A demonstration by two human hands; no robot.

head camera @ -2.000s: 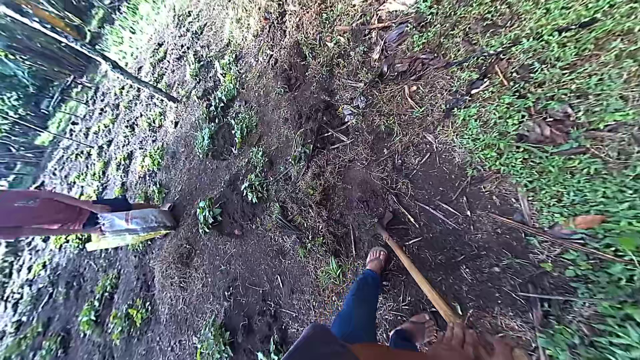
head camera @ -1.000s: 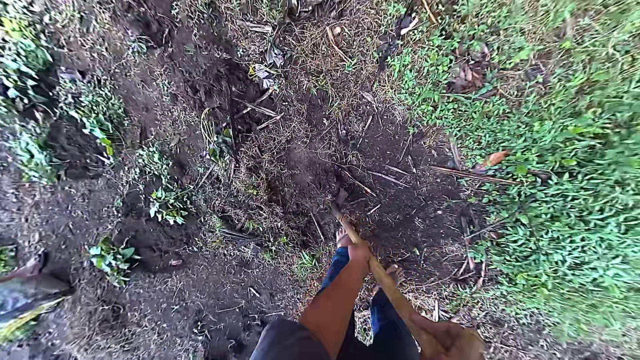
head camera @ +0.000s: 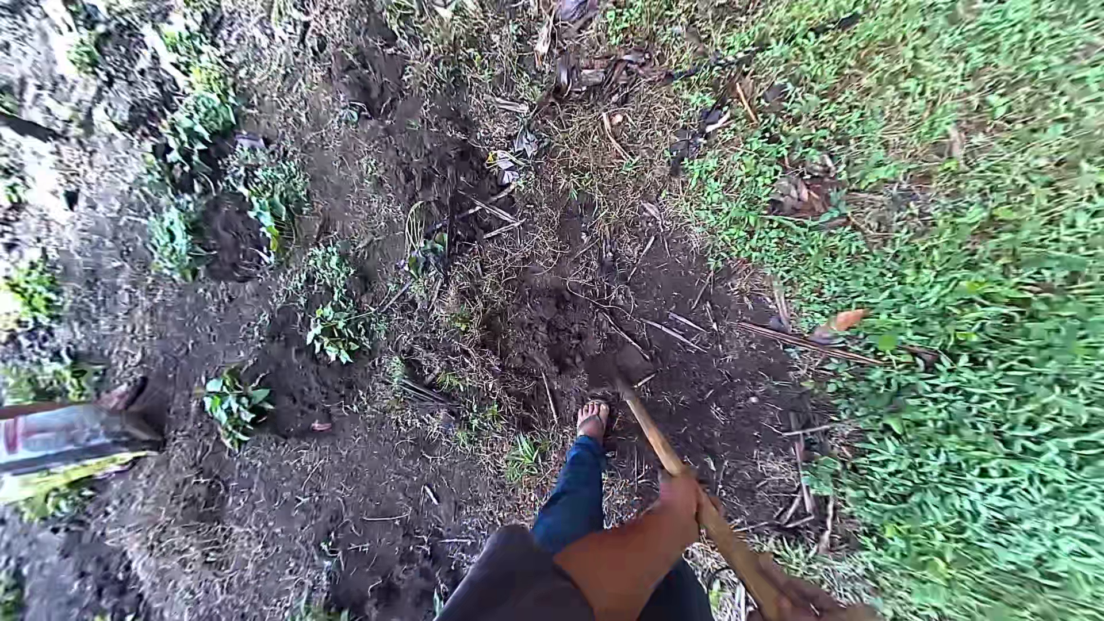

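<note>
A digging tool, probably a hoe, has a long wooden handle (head camera: 651, 427) slanting from the soil down to the lower right. Its dark head (head camera: 611, 366) rests at the dug soil, blurred and hard to tell from the earth. My left hand (head camera: 681, 496) is closed around the middle of the handle, with its forearm reaching in from a dark sleeve. Lower down, my right hand (head camera: 798, 595) grips the rear part of the handle near the bottom edge, partly cut off. My bare or sandalled left foot (head camera: 593, 420) stands just left of the tool's head.
Leafy plants (head camera: 235, 405) grow in the dark soil on the left. At the left edge a person's foot (head camera: 123, 394) shows beside a pale sack-like thing (head camera: 73, 440). Grass (head camera: 975, 448) covers the right side. Dry stalks (head camera: 806, 343) and leaves lie on the ground.
Both hands have stayed on the handle since one second ago, when the left arm reached farther forward along it. The view has shifted, and more of the other person's sack-like thing shows again.
</note>
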